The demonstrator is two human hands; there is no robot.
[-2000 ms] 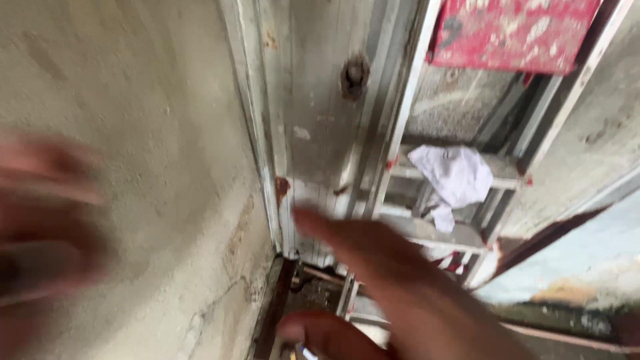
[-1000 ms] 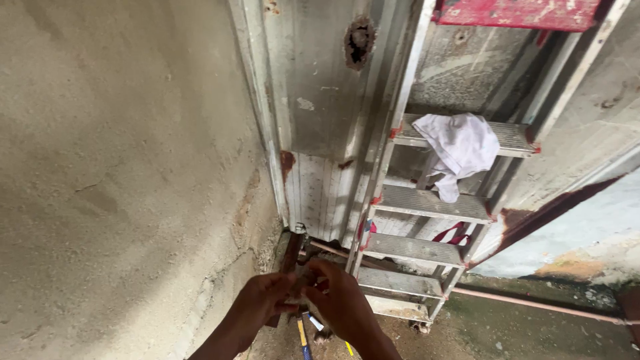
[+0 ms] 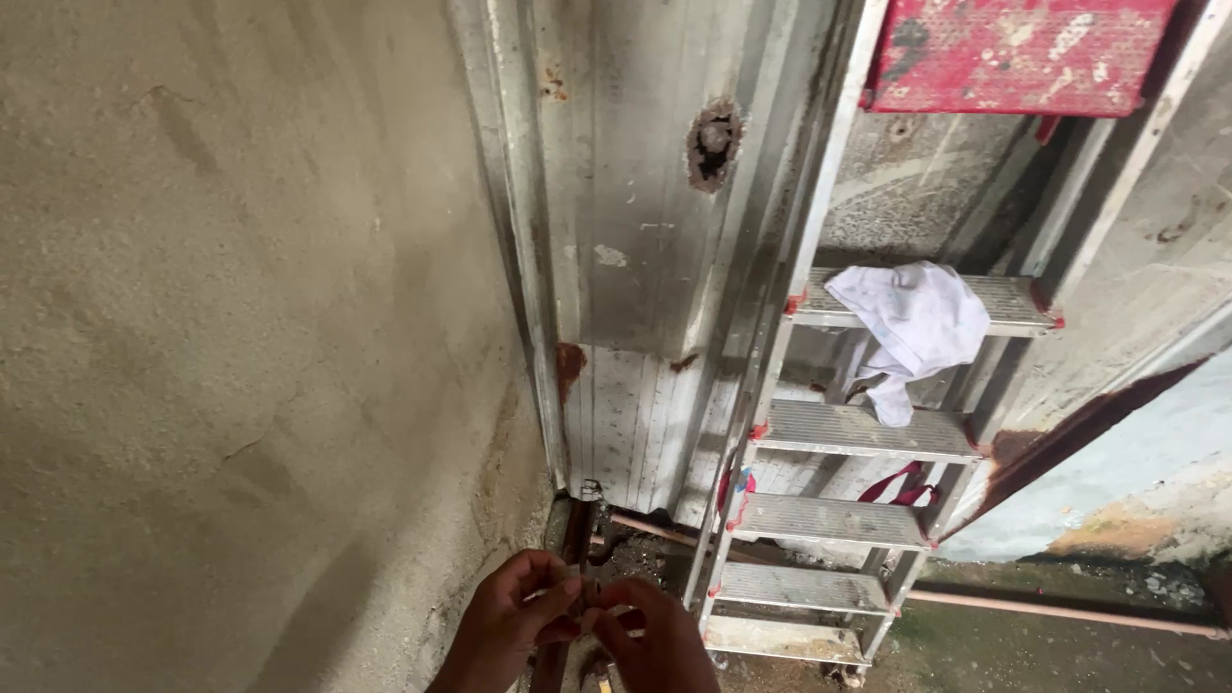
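Note:
Low in the head view, my left hand (image 3: 525, 616) and my right hand (image 3: 650, 630) meet at their fingertips. Between the fingers is something small, too small and blurred to name. Just below them, partly hidden, shows the yellowish end of a tool (image 3: 604, 685). Right of my hands stands an aluminium stepladder (image 3: 833, 523) with red plastic fittings. A white cloth (image 3: 919, 322) is draped over one of its steps and hangs toward the step beneath.
A rough plastered wall (image 3: 241, 289) fills the left side. Behind the ladder are metal sheets (image 3: 645, 241) with a rusted hole (image 3: 714, 144). The ladder's red platform (image 3: 1020, 58) is paint-spattered. A pinkish pipe (image 3: 1068, 613) runs along the floor at the right.
Two seconds ago my hands were apart and blurred near the camera; one second ago they had come together low in the view, where they still are.

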